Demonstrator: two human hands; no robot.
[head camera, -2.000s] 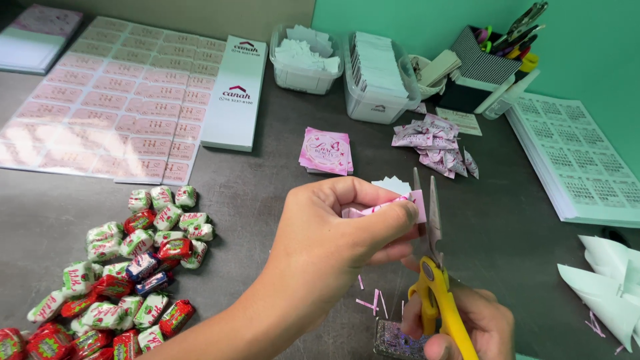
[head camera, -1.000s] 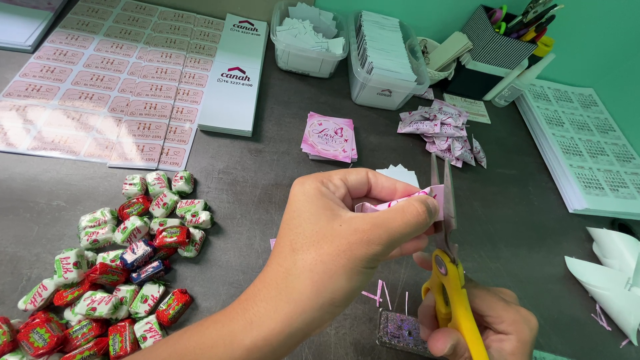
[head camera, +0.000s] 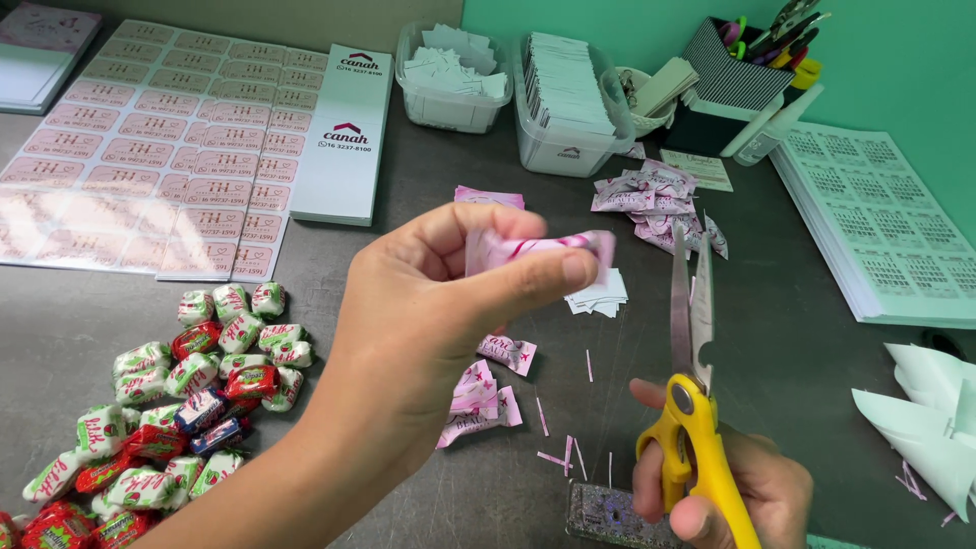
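My left hand pinches a small pink-and-white wrapped packet between thumb and fingers. To its right my right hand holds yellow-handled scissors, blades pointing up and slightly parted, away from the packet. Pink wrapped packets lie below my left wrist, partly hidden by it. Another pile of pink packets is behind the scissors. Narrow cut paper strips are scattered on the dark table. Behind my left hand shows the edge of a pink printed stack, and small white cards lie beyond my thumb.
Wrapped candies are heaped at left. Behind them lie label sheets and a white notepad stack. Plastic tubs of paper pieces, a striped pen holder and calendar sheets stand farther back. A glittery case lies near my right hand.
The packet has moved left, away from the scissor blades, which were at its end one second ago. My left hand has turned, and packets below it now show.
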